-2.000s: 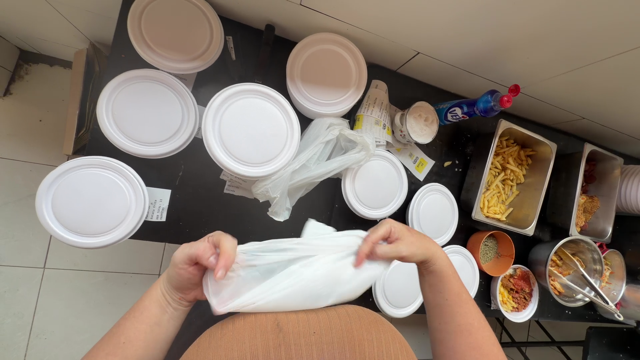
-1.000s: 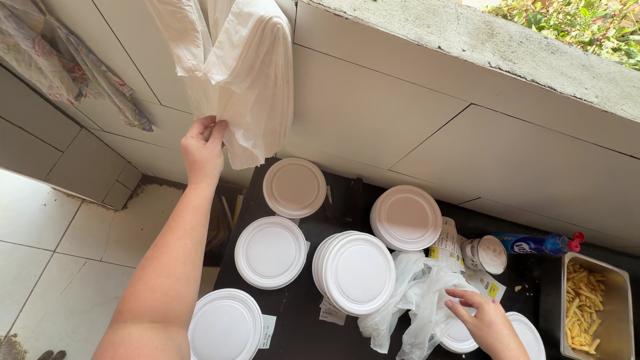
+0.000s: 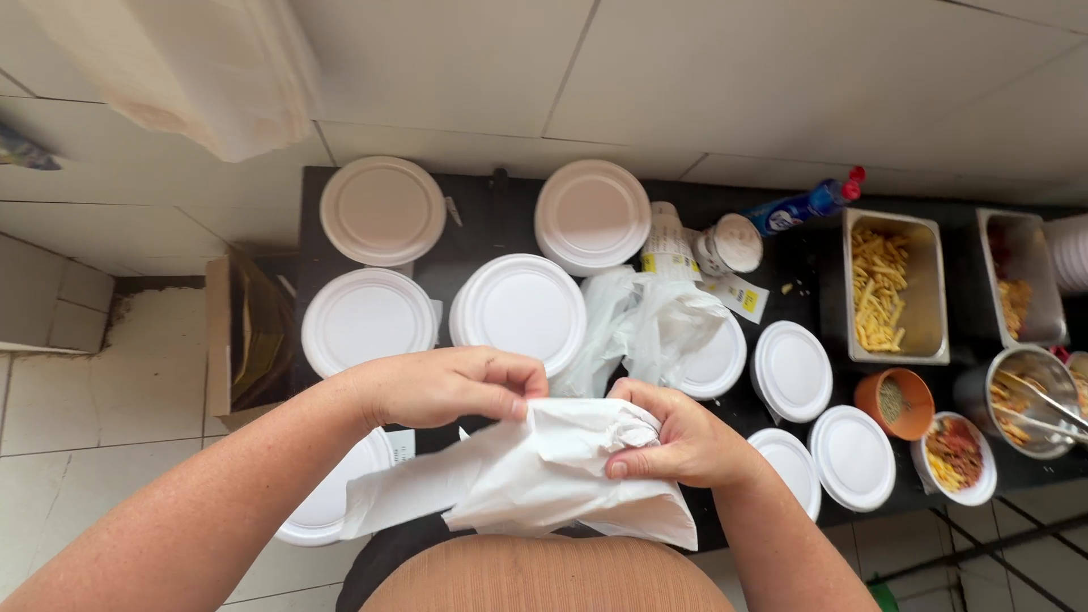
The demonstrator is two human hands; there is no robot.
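A white plastic bag [image 3: 561, 467] is stretched between my two hands, just above the near edge of the black table. My left hand [image 3: 459, 382] pinches its upper left edge between thumb and fingers. Crumpled plastic is gripped in my right hand [image 3: 671, 433] on the bag's upper right side. Beyond my hands, translucent plastic bags [image 3: 663, 319] lie bunched between a white round lidded container [image 3: 520, 313] and another lidded container [image 3: 714, 361]. A further lidded container [image 3: 327, 501] is partly hidden under my left forearm and the bag.
Lidded containers [image 3: 382, 211] stand at the back left. Paper cups [image 3: 667, 242] and a blue bottle [image 3: 795, 208] are behind the bags. On the right are a steel pan of fries [image 3: 933, 289], an orange bowl [image 3: 922, 404] and a steel pot [image 3: 977, 382]. White bags [image 3: 212, 76] hang upper left.
My left hand has come down from the hanging bags to the table's near edge. Both hands now hold a white bag; one second ago my right hand was over the translucent bags. The view has tilted down.
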